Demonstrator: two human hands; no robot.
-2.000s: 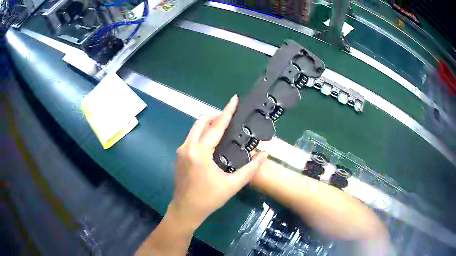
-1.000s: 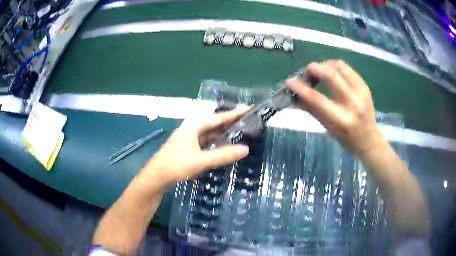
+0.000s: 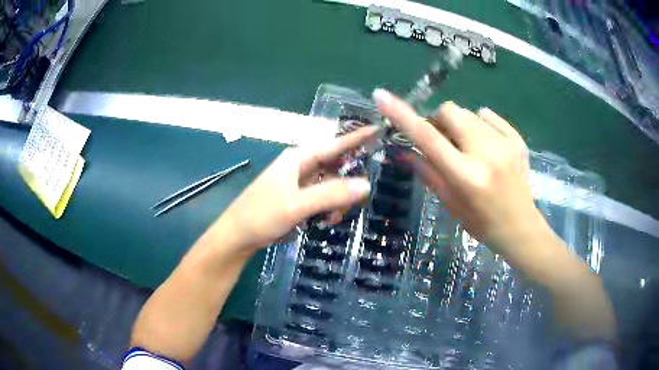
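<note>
My left hand (image 3: 289, 191) holds a grey metal carrier fixture (image 3: 433, 76) above the clear tray; the fixture is blurred, tilted up to the right, and partly hidden by my fingers. My right hand (image 3: 477, 170) is over the fixture with its index finger reaching to it; whether it grips anything is hidden by blur. The clear blister tray (image 3: 448, 318) lies below both hands. Its left rows of slots look black and filled; the rows to the right look glassy.
Another carrier fixture (image 3: 432, 33) lies on the green belt beyond my hands. Silver tweezers (image 3: 201, 188) and a printed white sheet over yellow (image 3: 54, 155) lie to the left. A machine with blue tubes (image 3: 32, 47) stands at far left.
My view has shifted, showing more of the tray. The held fixture has gone from flat side facing me to nearly edge-on. My right hand has come in over it and moved closer to my left.
</note>
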